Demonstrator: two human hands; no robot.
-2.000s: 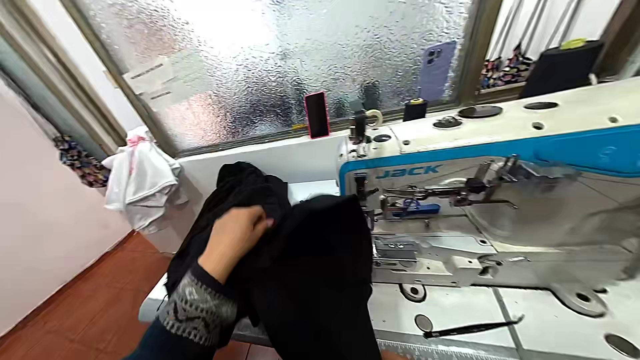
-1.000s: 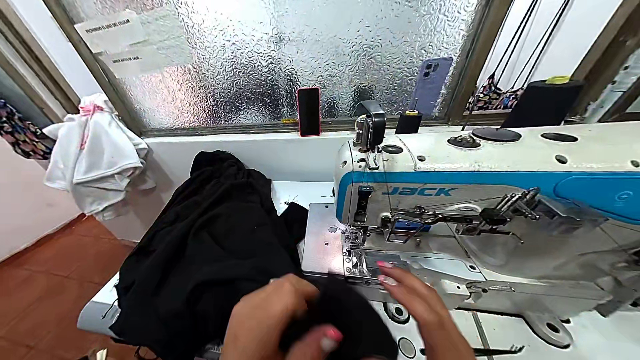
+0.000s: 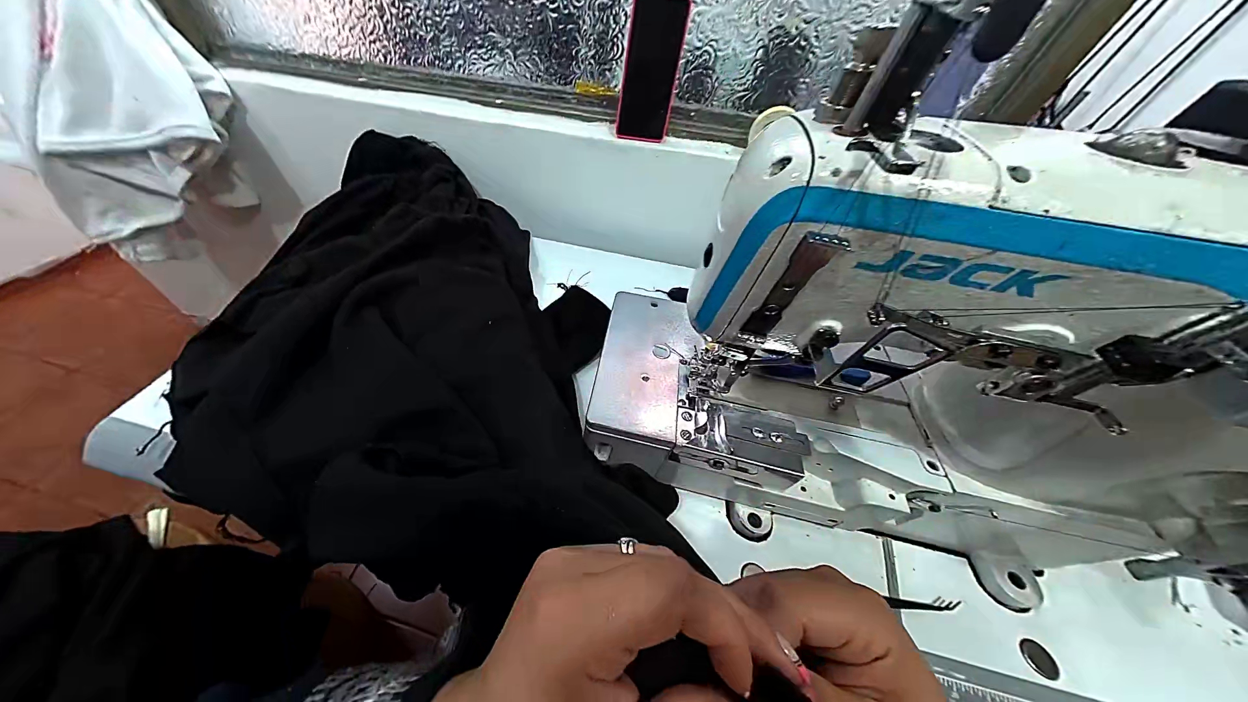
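Black fabric (image 3: 419, 370) lies in a heap on the left of the white sewing table, and one end of it runs down to my hands. My left hand (image 3: 624, 624), with a ring on one finger, is closed on the edge of this fabric at the bottom centre. Beside it, touching, my right hand (image 3: 829, 634) pinches the same fabric; its fingertips are partly hidden. A Jack industrial sewing machine (image 3: 955, 234) stands to the right, its metal needle plate (image 3: 639, 375) beyond my hands. Tweezers (image 3: 921, 604) lie on the table, partly behind my right hand.
A phone (image 3: 655, 68) with a red edge stands against the window ledge. White cloth (image 3: 117, 107) hangs at the upper left. More black fabric (image 3: 127, 614) is at the lower left, above the tiled floor (image 3: 78, 380). A ruler strip (image 3: 965, 687) runs along the table's front.
My right hand, apart from my left a second ago, has come against it, and both now hold the fabric. The black heap remains left of the machine. The view has moved closer.
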